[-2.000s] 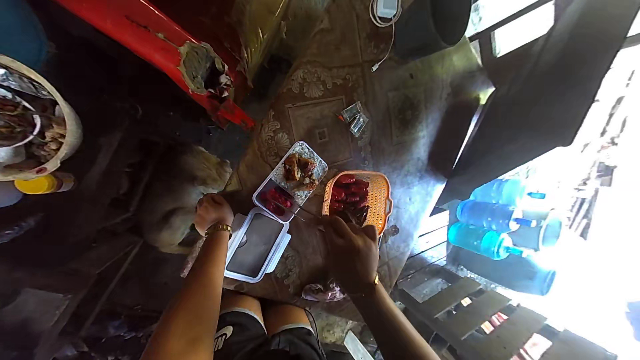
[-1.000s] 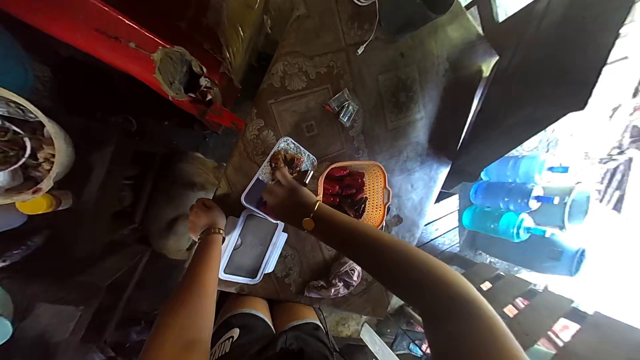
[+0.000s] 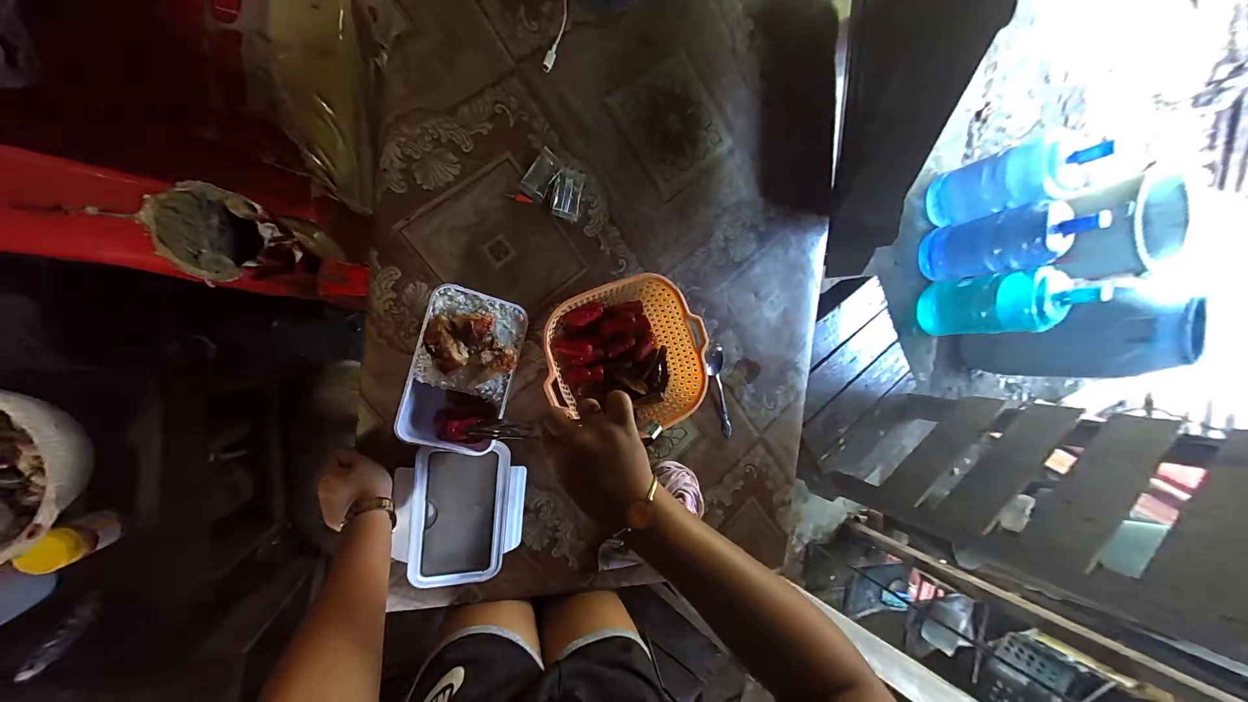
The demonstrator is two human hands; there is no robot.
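Observation:
My right hand [image 3: 600,458] is closed on metal tongs [image 3: 507,430], whose tips reach red sausages [image 3: 460,421] in the lower compartment of a plastic food container [image 3: 405,405]. Rice [image 3: 492,322] and browned pieces of meat [image 3: 466,343] lie in the container's upper part. Just above my right hand, an orange perforated basket [image 3: 690,375] holds several red sausages [image 3: 604,336] and darker pieces. The container's lid [image 3: 463,514] lies directly below it. My left hand [image 3: 353,485] is closed at the table edge, left of the lid; nothing shows in it.
A spoon [image 3: 720,390] lies right of the basket on the patterned tablecloth [image 3: 487,224]. Farther up are small clear packets [image 3: 554,183] and a white cable end [image 3: 551,57]. A pinkish cloth [image 3: 680,486] sits near my right wrist. Large blue bottles [image 3: 999,239] stand at the right.
My right hand has moved from over the container to the near side of the basket, and the tongs now reach back into the container. My left hand stays beside the lid. The view has shifted.

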